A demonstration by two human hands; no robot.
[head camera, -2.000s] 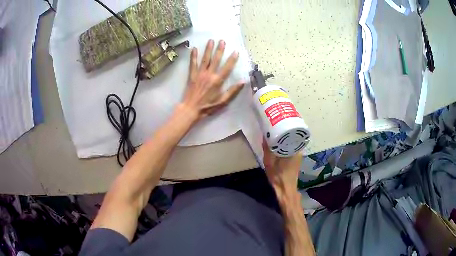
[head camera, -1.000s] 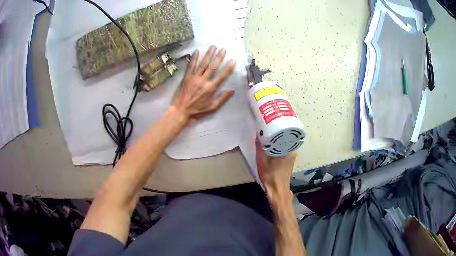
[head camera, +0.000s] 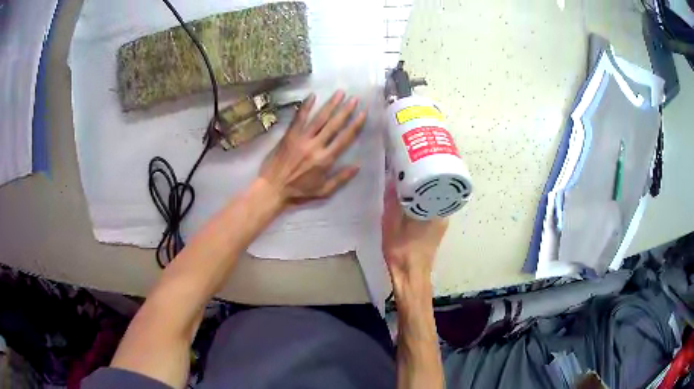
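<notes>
My right hand [head camera: 412,239] grips the white electric cutter [head camera: 428,156] from behind; its motor hides most of the fingers. The cutter's metal foot is at the right edge of the white-topped fabric lay [head camera: 335,228]. My left hand [head camera: 308,159] lies flat on the lay, fingers spread, left of the cutter. A mottled gold-brown weight bar [head camera: 221,53] rests on the lay above it. A small brown-gold clamp or weight [head camera: 245,121] lies just below the bar, its prong near my left fingertips.
A black power cord [head camera: 171,205] crosses the bar and lies coiled on the paper. At right are cut grey pieces [head camera: 597,167] with a green stick [head camera: 619,171] and dark shears [head camera: 657,163]. Another lay [head camera: 19,91] is at far left. Scraps lie below the table [head camera: 487,258].
The cutter and my right hand have moved further up along the lay's right edge. My left hand stays flat on the paper. The view has shifted a little.
</notes>
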